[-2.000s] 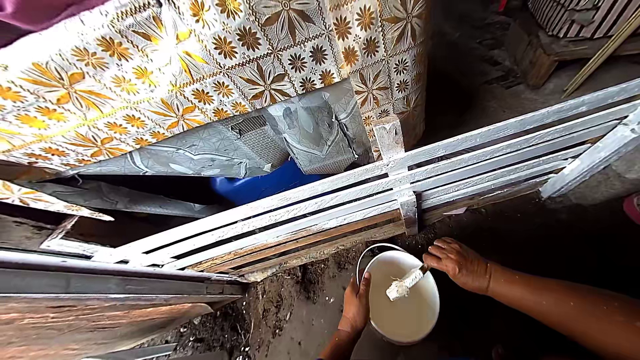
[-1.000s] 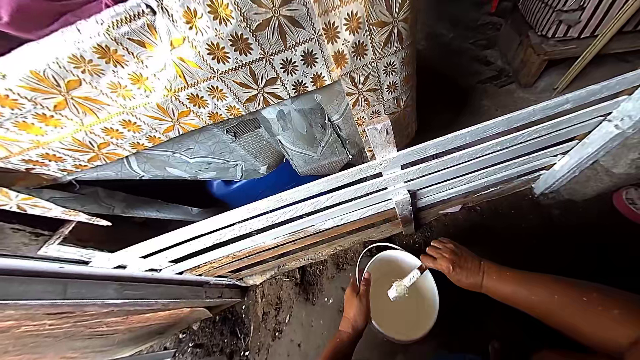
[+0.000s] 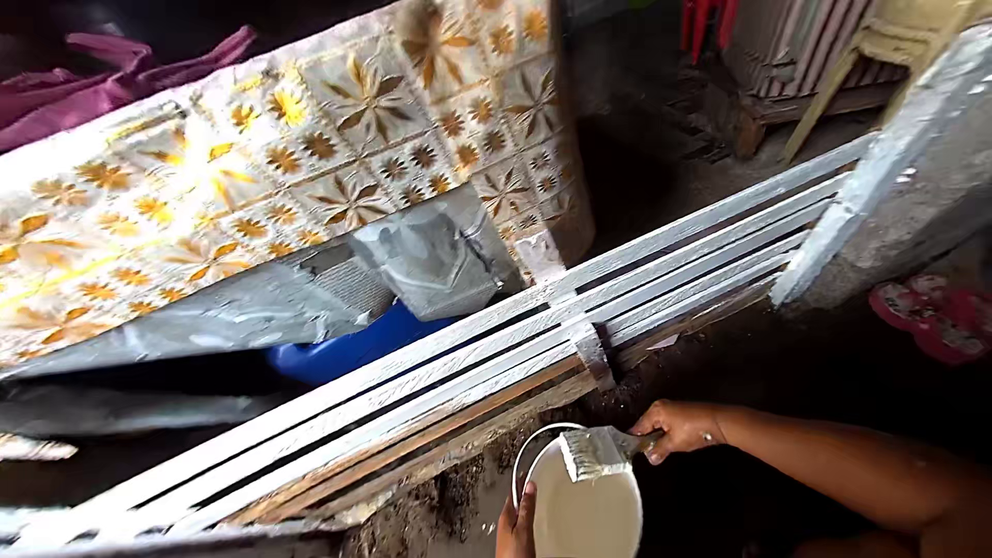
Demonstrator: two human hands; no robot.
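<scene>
My right hand [image 3: 676, 431] grips the handle of a paintbrush [image 3: 595, 452], whose paint-coated bristles are over the upper part of a white bucket [image 3: 589, 515]. White paint fills part of the bucket. At the bucket's left rim, my left hand [image 3: 517, 528] holds it, with the thumb at the edge and the fingers partly hidden. Above both hands a slatted wooden railing [image 3: 465, 353] runs diagonally, its upper slats coated white. The lowest slats [image 3: 434, 430] show bare brown wood. A short upright [image 3: 593, 353] crosses the slats.
A flower-patterned cover [image 3: 310, 163] drapes behind the railing, over grey sheeting [image 3: 434, 256] and a blue plastic object [image 3: 356, 341]. A whitened post [image 3: 868, 178] stands at the railing's right end. Farther right are a yellowish chair [image 3: 891, 46] and a pink patterned item [image 3: 934, 318].
The brush has moved from inside the bucket to its upper right rim, and its bristles now show broadside. The left hand keeps hold of the bucket. The view has shifted.
</scene>
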